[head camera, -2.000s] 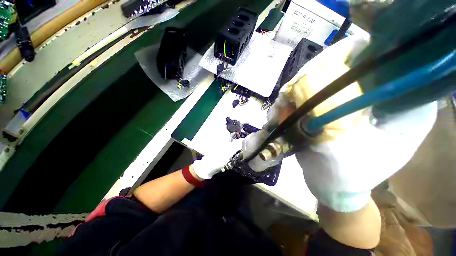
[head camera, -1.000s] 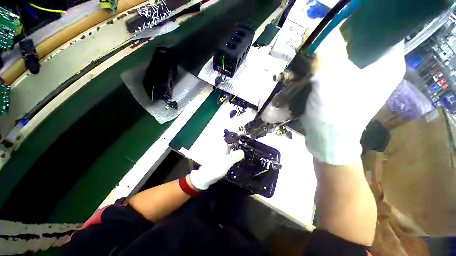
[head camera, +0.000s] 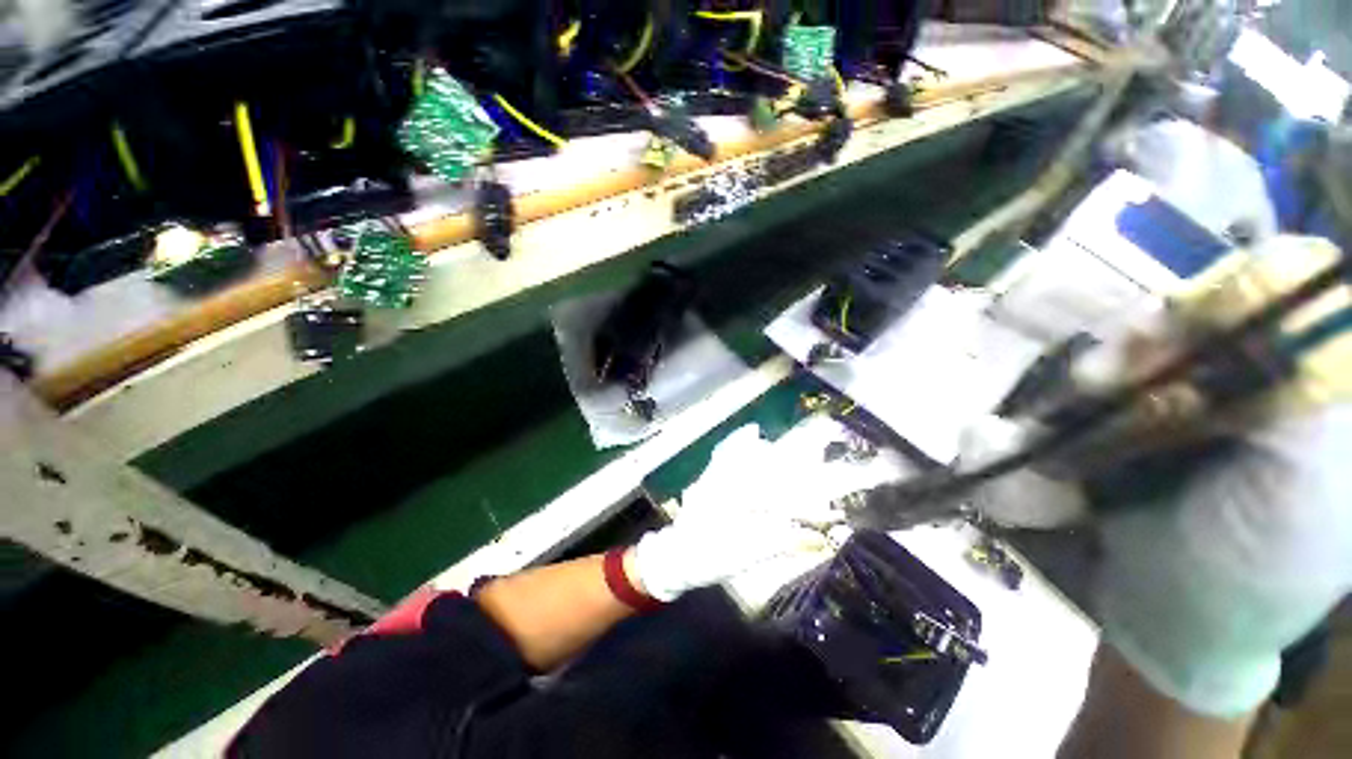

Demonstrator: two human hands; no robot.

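A black housing shell (head camera: pixel 875 638) with wires and small metal parts inside lies on the white sheet (head camera: pixel 1038 697) at the lower right. My left hand (head camera: pixel 734 519), in a white glove, is at the shell's far left edge, its fingers near the bit tip; whether they pinch something is hidden by blur. My right hand (head camera: pixel 1216 519), gloved and blurred, is closed around the dark power screwdriver (head camera: pixel 1097 430). Its long bit points left toward my left fingertips. Small black wired parts (head camera: pixel 991 556) lie beyond the shell.
A black socket unit (head camera: pixel 882 289) stands on foam beyond the sheet. Another black unit (head camera: pixel 641 326) sits on foam over the green conveyor (head camera: pixel 489 475). Wired units with green circuit boards (head camera: pixel 445 126) line the shelf at upper left. A white carton (head camera: pixel 1090 267) is at upper right.
The view has swung left, showing more of the shelf. My left hand has moved from the shell's near left side to its far edge. The screwdriver is lower and more level.
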